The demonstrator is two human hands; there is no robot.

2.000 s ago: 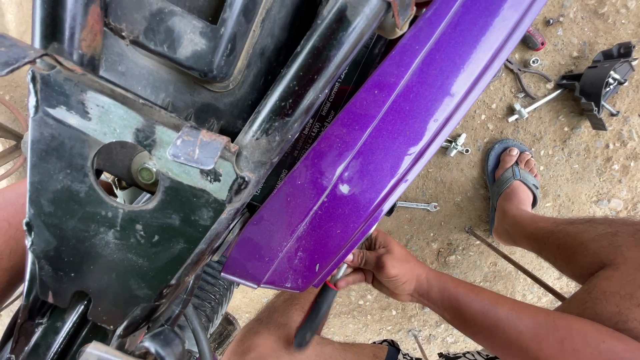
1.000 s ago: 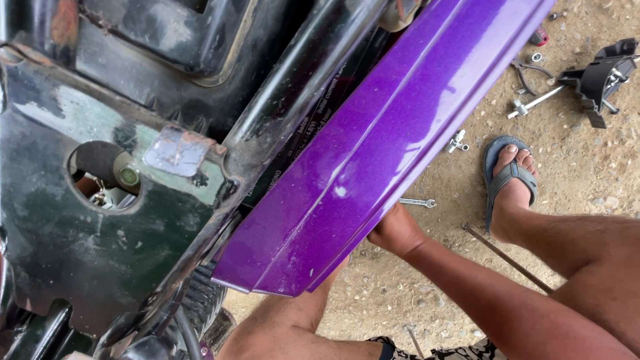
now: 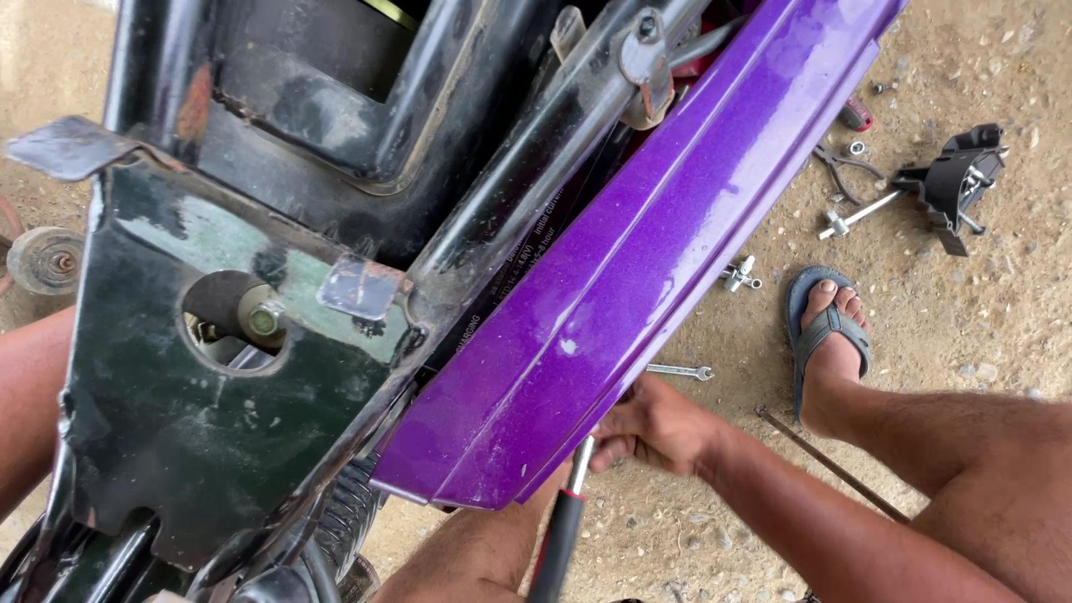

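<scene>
A glossy purple side panel (image 3: 578, 335) lies diagonally along the black metal frame (image 3: 209, 452) of what appears to be a motorcycle. At the panel's lower right edge, my right hand (image 3: 657, 427) has curled fingers at the chrome shaft of a hand tool with a black and red handle (image 3: 557, 540). The handle points down; the shaft's upper end and some fingertips are partly hidden. My left hand is out of sight. A round hole in the frame plate shows a bolt head (image 3: 265, 318) behind it.
On the gritty ground lie an open-end wrench (image 3: 682, 371), a small metal tool (image 3: 740, 275), pliers (image 3: 846, 172), a T-shaped tool (image 3: 858, 216) and a black plastic part (image 3: 959, 188). A sandalled foot (image 3: 833, 335) stands near a thin rod (image 3: 829, 465). Bent metal tabs (image 3: 360, 286) stick out.
One second ago the black and red handle was not visible and my right hand reached farther behind the panel. Now the handle shows below the panel and more of my fingers are visible.
</scene>
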